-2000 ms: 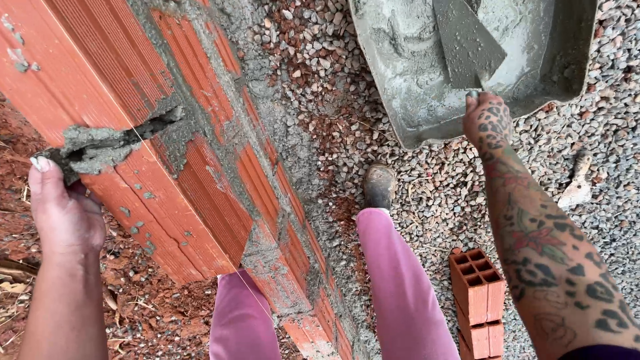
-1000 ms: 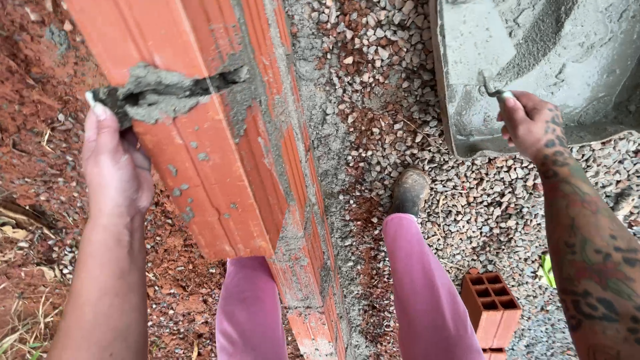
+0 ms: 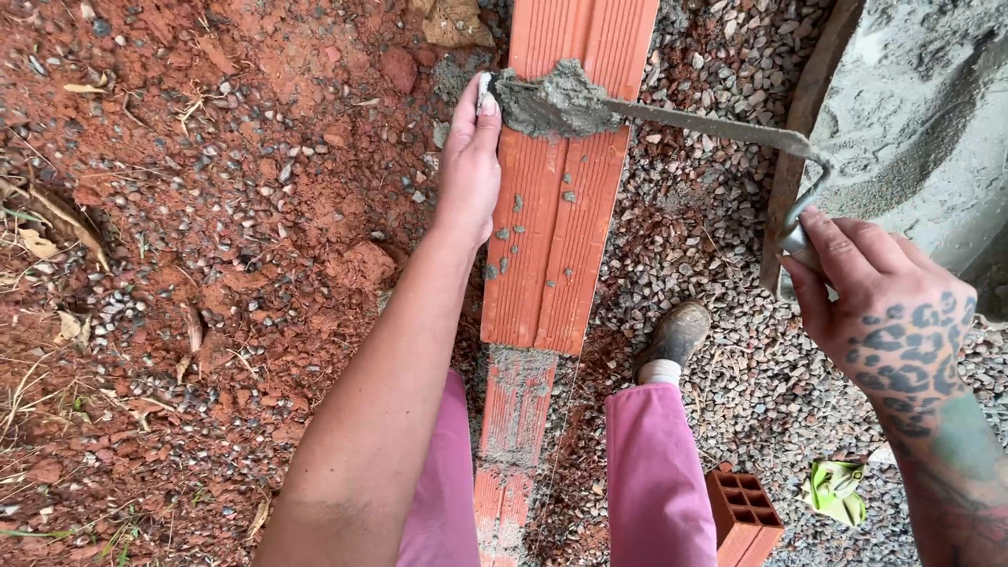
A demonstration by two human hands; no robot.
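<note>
My right hand [image 3: 882,307] is closed around the handle of a mason's trowel [image 3: 709,126], whose blade reaches left over the wall into grey mortar. That mortar [image 3: 559,102] lies in a lump across the joint between the ribbed red clay blocks of the wall. At the left side of the joint, my left hand [image 3: 472,157] rests with its fingertips against the mortar's edge; whether it holds something there is hidden. Small mortar splashes dot the near block [image 3: 551,252]. Below its end, a lower course [image 3: 516,402] shows smeared mortar, and a thin string runs along the wall's right side.
A tub of wet mortar [image 3: 803,94] stands on gravel at the right. A hollow clay brick [image 3: 744,504] and a crumpled green wrapper [image 3: 836,490] are at lower right. My booted foot [image 3: 676,339] is on the gravel right of the wall. Red soil and stones lie left.
The trowel has moved from the tub to the joint on the wall, and more mortar now covers that joint. My left hand has stayed beside the joint. The view has shifted over the wall.
</note>
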